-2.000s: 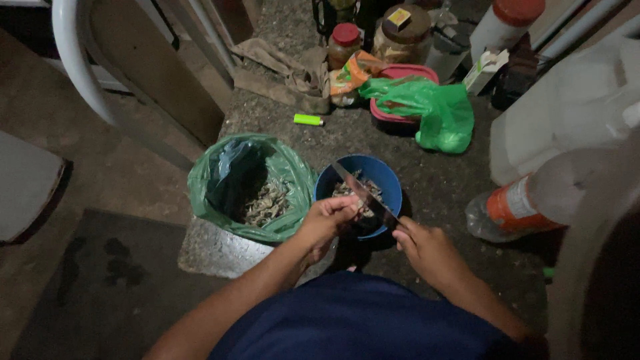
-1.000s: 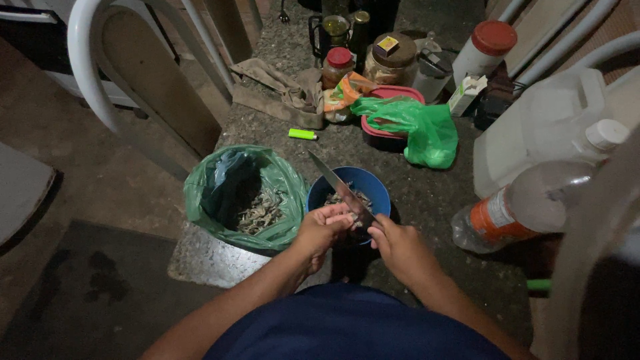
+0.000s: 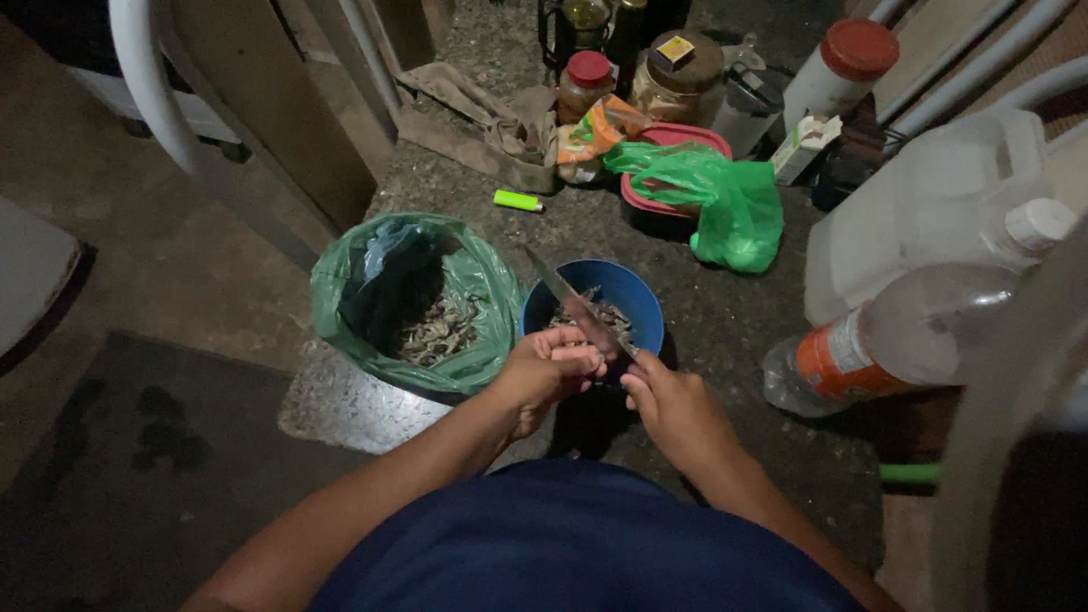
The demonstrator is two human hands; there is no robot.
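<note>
My right hand grips the handle of a knife, whose blade points up and to the left over a blue bowl. Just left of the blade, my left hand pinches a small pale piece between thumb and fingers; what it is exactly I cannot tell. Small greyish pieces, maybe little fish or shrimp, lie in the bowl. To the left of the bowl an open green plastic bag holds a larger heap of similar pieces.
On the speckled stone tabletop lie a lime-green lighter, a crumpled cloth and a green plastic bag over a red-rimmed container. Jars stand behind. A clear bottle and a whitish jug are at right.
Both hands stay close together at the bowl with the knife between them. The view has shifted slightly.
</note>
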